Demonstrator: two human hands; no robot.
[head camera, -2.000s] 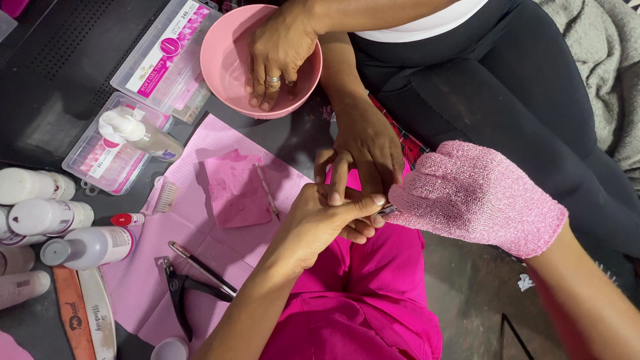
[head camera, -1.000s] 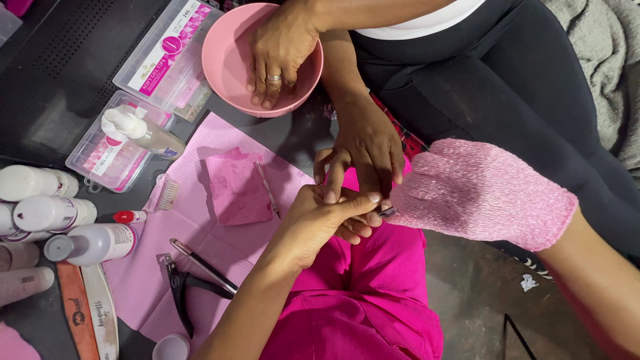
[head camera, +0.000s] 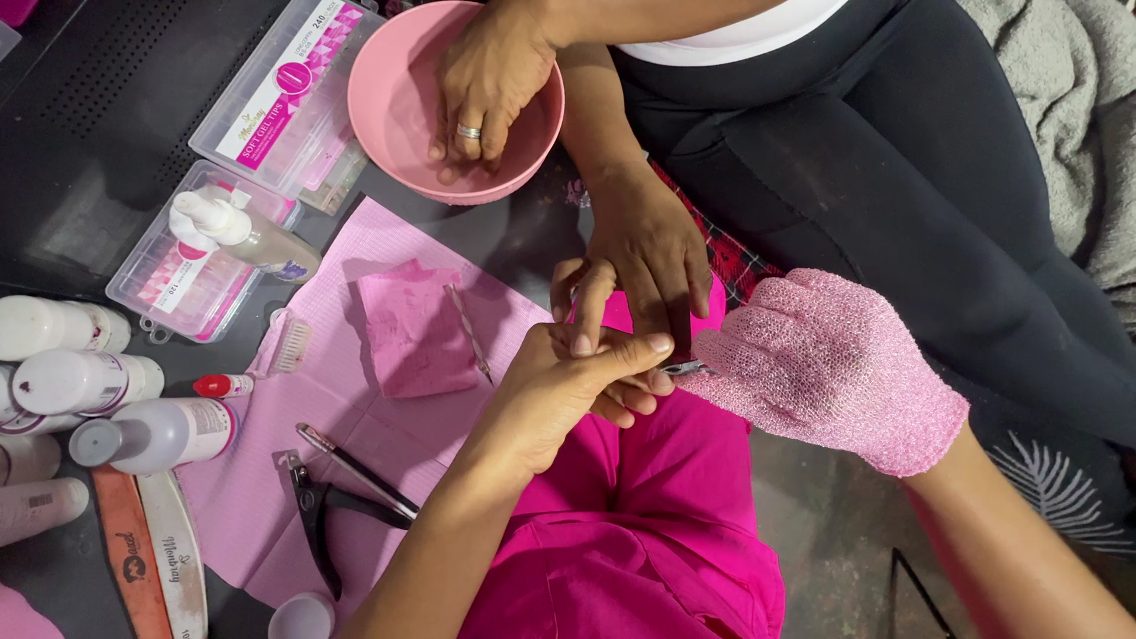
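Note:
My bare left hand (head camera: 568, 382) is closed around the fingers of another person's hand (head camera: 643, 248), with my thumb lying across them. From the right, my right hand (head camera: 816, 368), in a pink knitted glove, grips a small metal nipper (head camera: 683, 367); its tip is at the held fingertips, and its handles are hidden by the glove. The person's other hand (head camera: 488, 84), with rings, dips into a pink bowl (head camera: 373, 115). A folded pink cloth (head camera: 413, 333) and a thin stick tool (head camera: 469, 333) lie on the pink paper sheet (head camera: 311, 390).
Black tip clippers (head camera: 315, 524) and a pen-like tool (head camera: 355, 470) lie left of my forearm. Farther left are nail files (head camera: 133, 550), several bottles (head camera: 80, 382), a nail brush (head camera: 291, 344), a pump bottle (head camera: 257, 235) and clear plastic boxes (head camera: 284, 80).
The gloved right hand has shifted slightly and turned a little at the held fingertips. My left hand and the hand in the bowl stay nearly still.

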